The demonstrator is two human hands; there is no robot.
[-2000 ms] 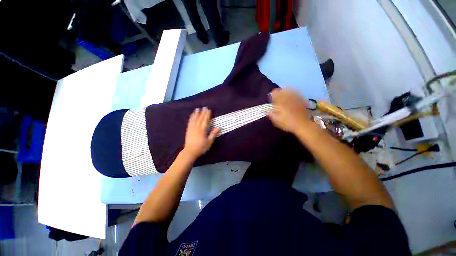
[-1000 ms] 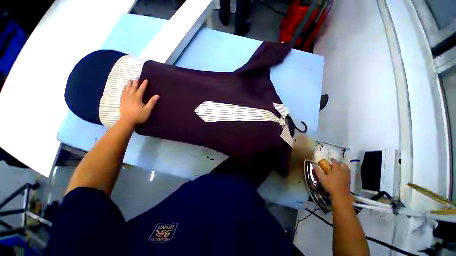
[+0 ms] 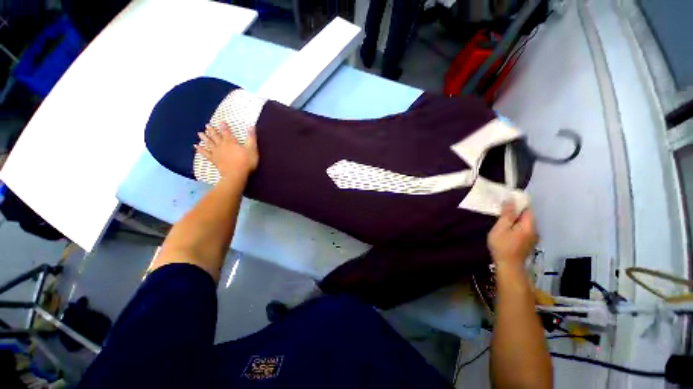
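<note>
A dark maroon pullover (image 3: 327, 144) lies along the light blue pressing table, its pale striped hem (image 3: 242, 112) over the navy rounded board (image 3: 182, 121). My left hand (image 3: 229, 152) lies on the hem with fingers spread. My right hand (image 3: 514, 234) grips the pale collar (image 3: 486, 196) at its near flap. The neck end is lifted towards the table's right end. The pale striped placket (image 3: 380, 179) runs down the chest. A dark hanger hook (image 3: 564, 149) pokes out of the neck. The iron is mostly hidden behind the garment and my right hand.
A large white tabletop (image 3: 114, 99) lies at left. A long white beam (image 3: 319, 57) crosses the table's far side. Behind stand a person's dark-clothed legs (image 3: 387, 34) and a red object (image 3: 475, 64). Hoses and a black cord (image 3: 608, 366) lie at right beside the pale wall.
My right hand has left the iron and taken hold of the collar. The garment's neck end has risen and moved right. My left hand remains on the hem.
</note>
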